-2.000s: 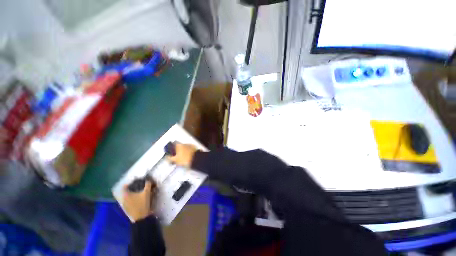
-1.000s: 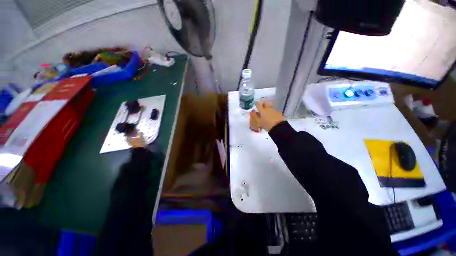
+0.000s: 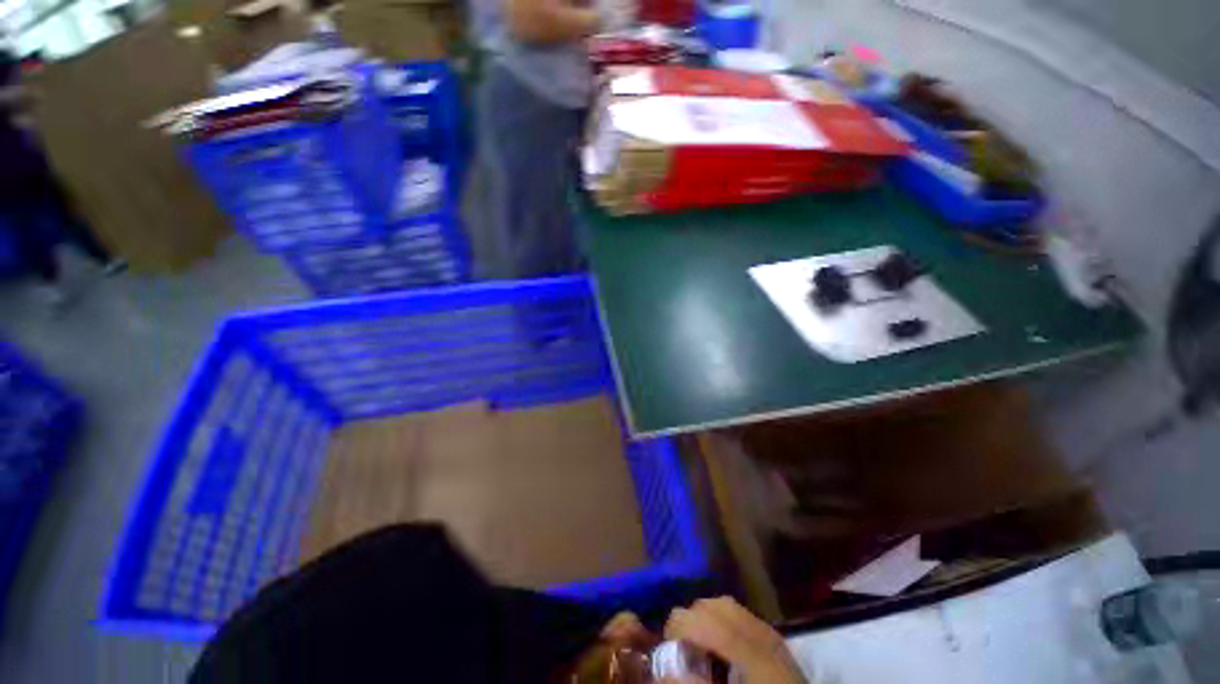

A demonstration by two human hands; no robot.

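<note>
A small drink bottle [image 3: 680, 663] with a pale cap and orange-brown body is at the bottom edge, partly cut off. My left hand [image 3: 622, 633], at the end of a black sleeve, is closed around its body, mostly hidden. My right hand [image 3: 729, 633] is curled at the cap end, cut off by the lower edge. The white fixture plate [image 3: 856, 329] lies on the green bench, with two black blocks joined by a thin bar and a smaller black block on it.
A large blue crate [image 3: 401, 301] lined with cardboard stands left of the green bench [image 3: 696, 334]. A red-and-white box [image 3: 749, 140] and blue tray [image 3: 957, 187] lie on the bench. A person [image 3: 522, 147] stands behind. A clear bottle [image 3: 1153, 617] is on the white table [image 3: 990, 641].
The view has swung left. The plate went from my hands onto the green bench. My left hand has let go of it, and the small bottle has moved off the white table into my hands.
</note>
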